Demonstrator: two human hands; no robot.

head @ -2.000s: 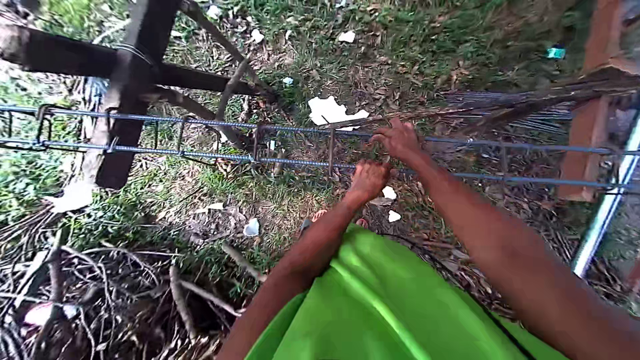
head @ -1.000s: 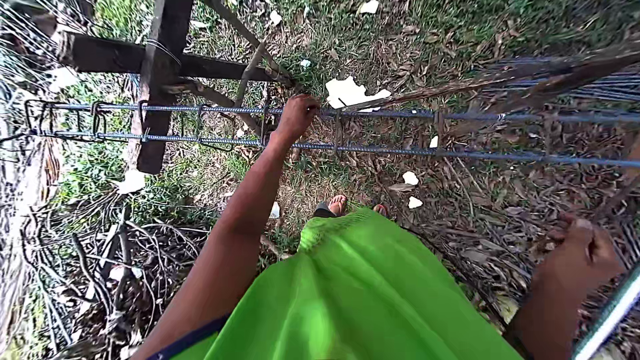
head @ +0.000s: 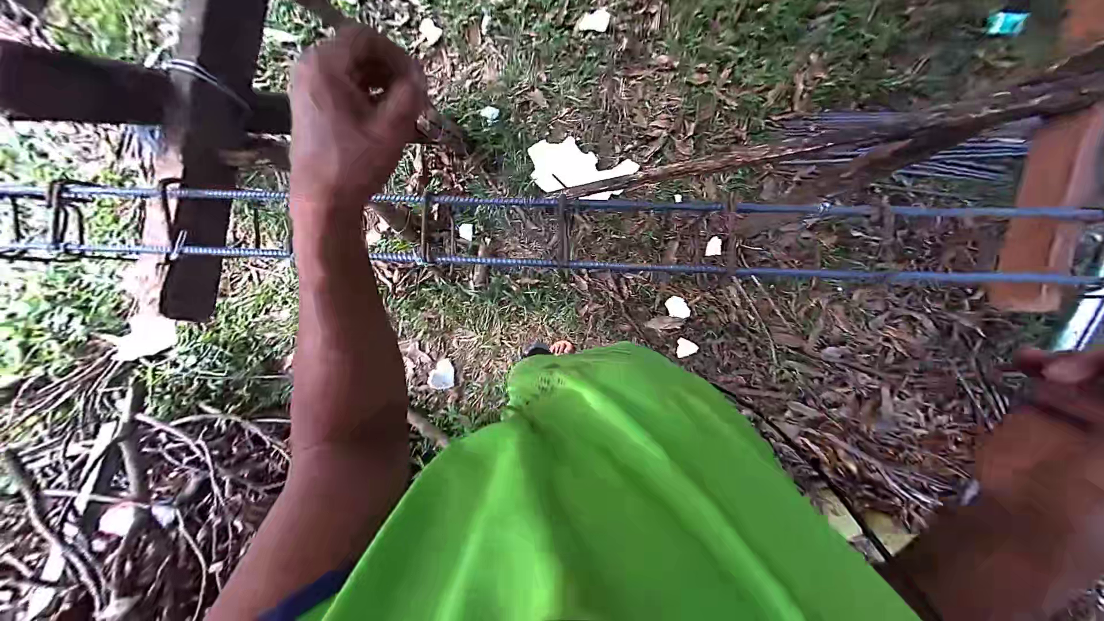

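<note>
Two long steel reinforcing bars (head: pixel 638 266) run side by side across the view, joined by several rectangular steel stirrups (head: pixel 562 231). My left hand (head: pixel 358 112) is raised above and beyond the bars, its fingers curled; its forearm crosses over both bars. Whether anything thin is inside the curled fingers cannot be told. At the right edge, my right hand (head: pixel 1056 388) is blurred and partly cut off, below the bars and close to a shiny metal tube (head: pixel 1082 321). What it holds, if anything, does not show.
A dark wooden post and crosspiece (head: pixel 203 155), bound with wire, stand under the bars at left. An orange-brown board (head: pixel 1039 224) supports the right side. A rough branch (head: pixel 776 148) slants beyond the bars. Cut twigs (head: pixel 129 483) and white scraps (head: pixel 569 168) lie on the ground.
My hands were together at the bars two seconds ago and are now far apart. Since one second ago, my left hand has left the bars and risen past them.
</note>
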